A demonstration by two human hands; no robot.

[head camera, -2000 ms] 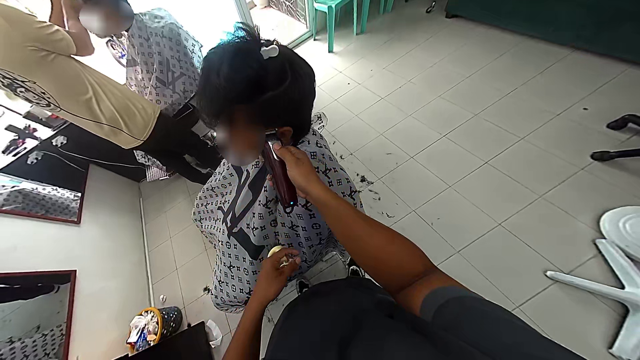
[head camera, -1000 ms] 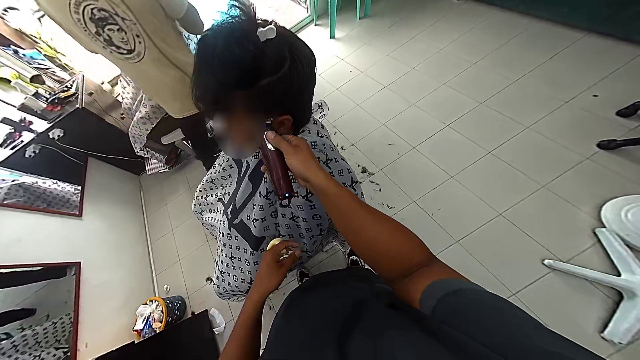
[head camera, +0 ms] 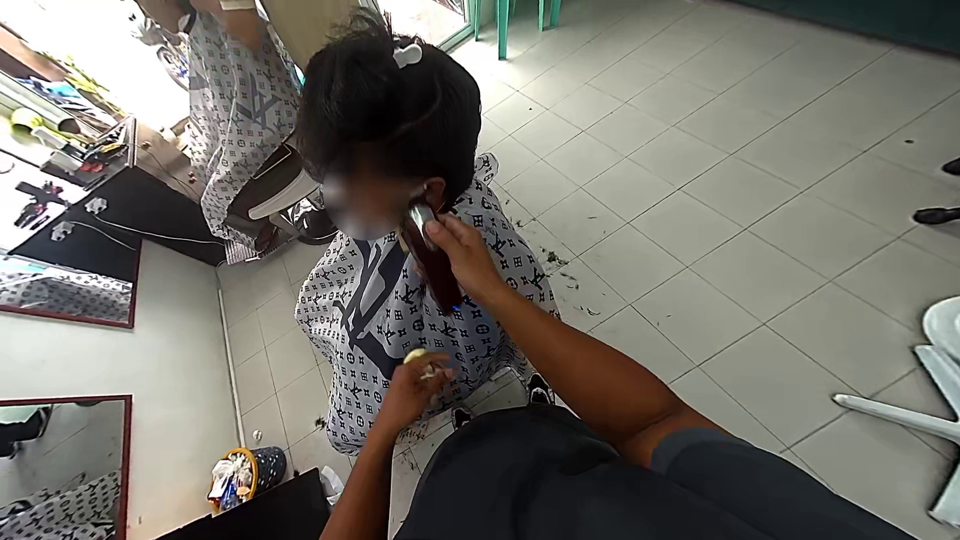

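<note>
My right hand (head camera: pixel 463 251) is closed around a dark red hair clipper (head camera: pixel 436 271), its silver head beside the ear of a seated person (head camera: pixel 390 112). A white hair clip (head camera: pixel 407 55) sits in that person's black hair. A white patterned barber cape (head camera: pixel 390 315) covers the body, and cut hair lies on it. My left hand (head camera: pixel 420 382), low in front of the cape, holds a small pale yellow object (head camera: pixel 415 355) whose kind I cannot tell.
A second caped person (head camera: pixel 240 97) sits at the upper left by a dark counter (head camera: pixel 112 202). Cut hair (head camera: pixel 553 257) lies on the tiled floor. A full waste basket (head camera: pixel 268 465) stands at the lower left, a white chair base (head camera: pixel 892 412) at the right.
The co-worker in the tan shirt has moved mostly out of sight behind the seated person's head, so the second caped person shows more. My right hand keeps the clipper near the ear.
</note>
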